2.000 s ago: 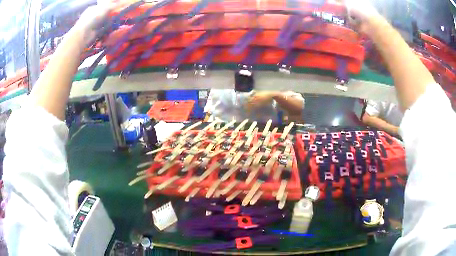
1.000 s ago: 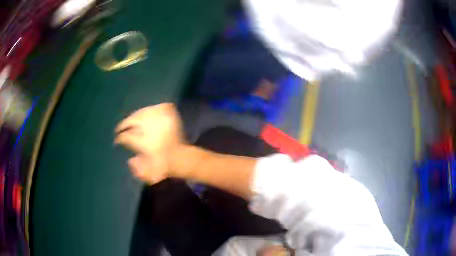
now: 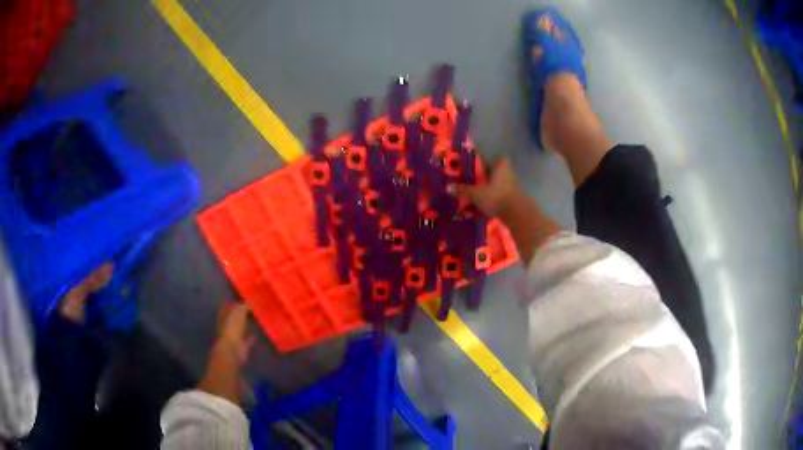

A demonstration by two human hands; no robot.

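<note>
A red-orange compartment tray [image 3: 273,264] is low over the grey floor. Its left part shows bare pockets. Several watches [image 3: 401,189] with purple straps and red-orange cases cover the right part in slanting rows. I cannot tell whether the watches lie in this tray or in a second one overlapping it. My right hand [image 3: 495,192] grips the right side, its thumb over the rim beside the watches. My left hand [image 3: 231,338] is at the lower left edge, blurred; its grip is unclear. Whether the tray rests on something is hidden.
A blue stool [image 3: 167,189] stands at the left and another blue stool [image 3: 365,382] is below the tray. A foot in a blue slipper [image 3: 555,53] is at the upper right. A yellow floor line [image 3: 233,79] runs under the tray. Another person's hand shows at the left.
The view has turned from the bench down to the floor. The tray with watches has come into view, with my right hand on it and my left hand at its edge.
</note>
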